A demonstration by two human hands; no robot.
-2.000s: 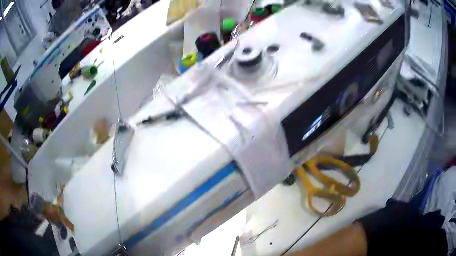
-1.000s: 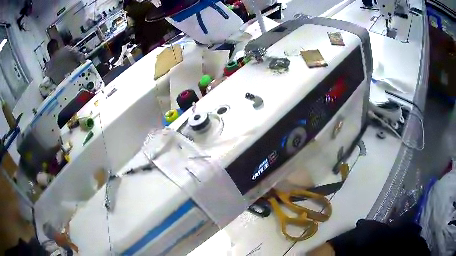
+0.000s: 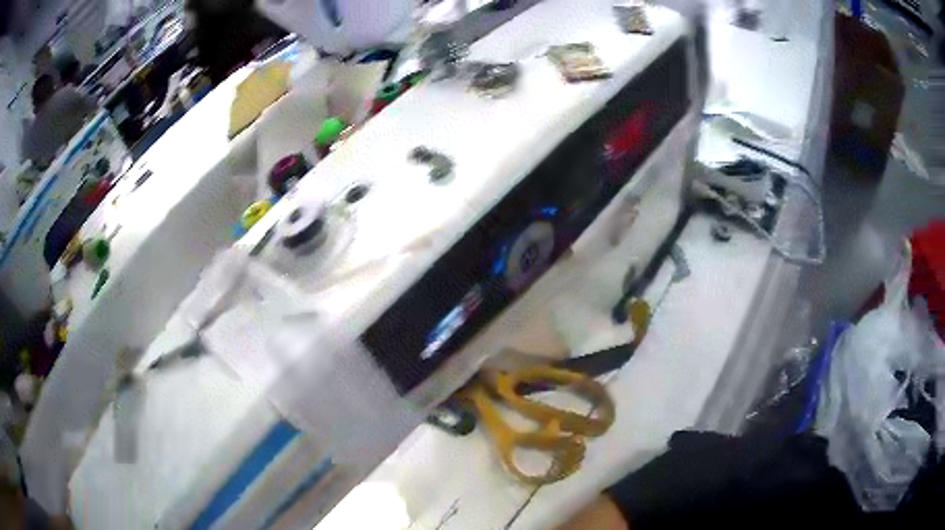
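The white sewing machine head runs diagonally across the view, with a blue stripe and a black control panel. A white cloth band is wrapped round the arm. Shears with yellow-orange loop handles lie on the white bed below the panel. At the bottom edge a dark sleeve and a bit of bare wrist show on the right; the right hand itself is cut off. My left hand is not in view. The needle area and any garment are out of the picture. The frame is blurred.
Thread spools, one green, stand behind the machine. A tan card piece lies at the upper left. A bent wire and small metal parts lie right of the machine. A clear plastic bag is at the far right. A person shows small at the upper left.
The view has shifted, so the machine and shears sit further left in the picture. The plastic bag and a red thing show more at the right. The sleeve stays at the bottom edge.
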